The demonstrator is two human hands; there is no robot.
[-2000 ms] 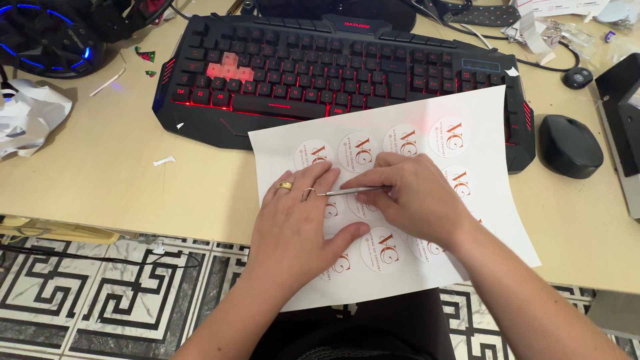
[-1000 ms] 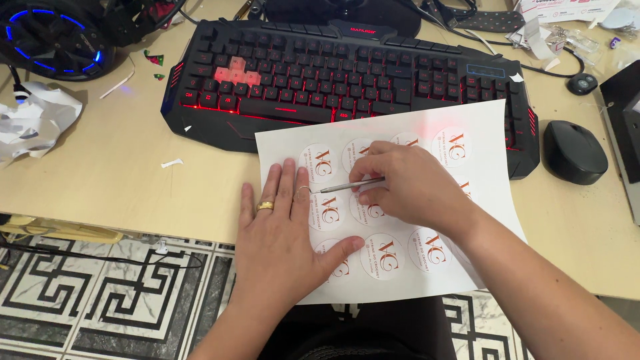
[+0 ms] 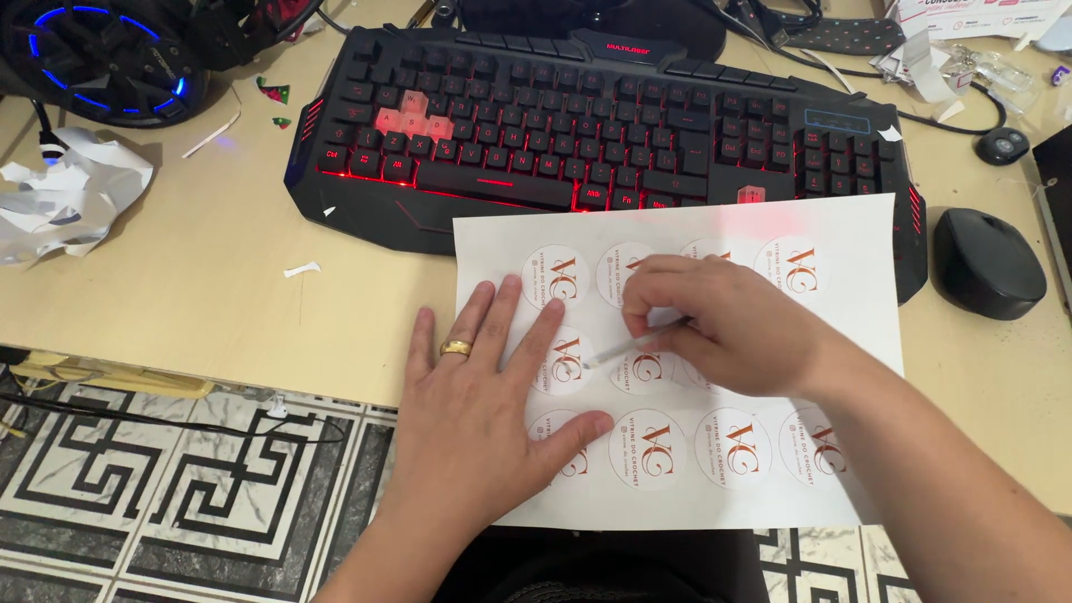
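A white sheet of round printed stickers (image 3: 653, 511) lies partly over the front edge of the desk, its upper edge over the keyboard. My left hand (image 3: 477, 402) rests flat on its left part with fingers spread and a gold ring on one finger; nothing is held in it. In my right hand (image 3: 712, 327) is a thin, pen-like metal tool (image 3: 624, 350), pinched between thumb and fingers. Its tip is at the right edge of a sticker (image 3: 563, 362) in the middle row, near my left index finger. The exact kind of tip is too blurred to tell.
A red-lit black keyboard (image 3: 502, 180) stands behind the sheet, with a black mouse (image 3: 988, 264) to its right. Crumpled paper (image 3: 75, 197) and a blue-lit headset (image 3: 100, 59) are at the left. Small paper scraps (image 3: 302, 269) and cables lie about. Patterned floor tiles show below the desk edge.
The tool's tip has moved from beside my left hand's fingertips onto the right side of a middle-row sticker. My left hand remains spread on the sheet.
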